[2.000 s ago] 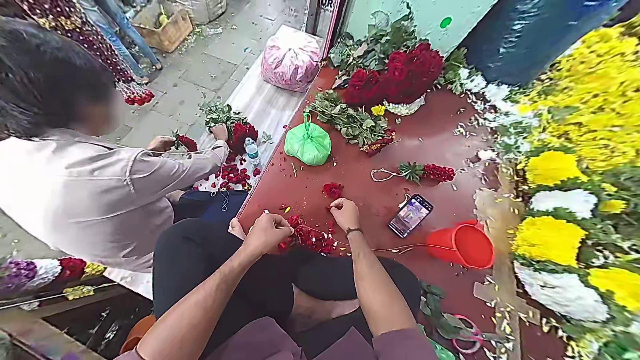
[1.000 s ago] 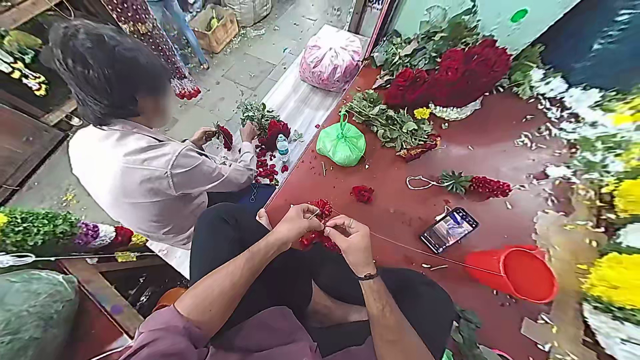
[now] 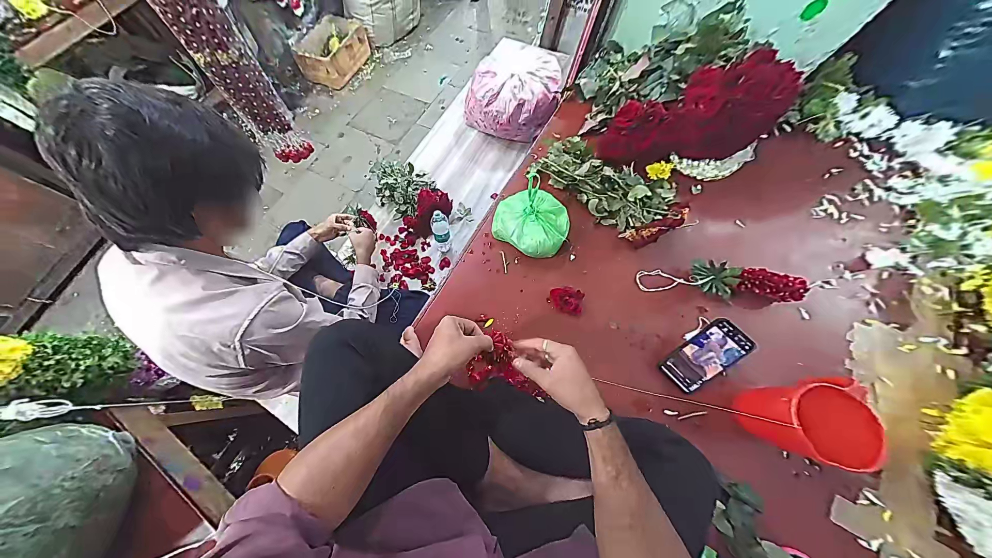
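Above my lap, my left hand (image 3: 457, 347) pinches the upper left side of a bunch of red petals (image 3: 496, 360). My right hand (image 3: 559, 373), with a ring and a dark wrist cord, has its fingers on the right side of the same bunch. A thin thread (image 3: 659, 391) runs from beside my right hand to a red plastic cup (image 3: 841, 426) lying tilted at the right. Just beyond my hands, a single red rose head (image 3: 566, 300) rests on the red surface. My fingertips partly hide the petals, so how the thread meets them cannot be seen.
A co-worker (image 3: 209, 287) sits at the left, handling flowers near a water bottle (image 3: 440, 231). On the red platform (image 3: 620, 325) are a green plastic bag (image 3: 532, 225), a phone (image 3: 707, 355), a tied red tassel (image 3: 771, 284) and rose bunches (image 3: 697, 105). Yellow and white flowers line the right edge.
The view has swung left. My right hand, apart from the petal bunch and near the loose rose two seconds ago, has come over to the bunch beside my left hand.
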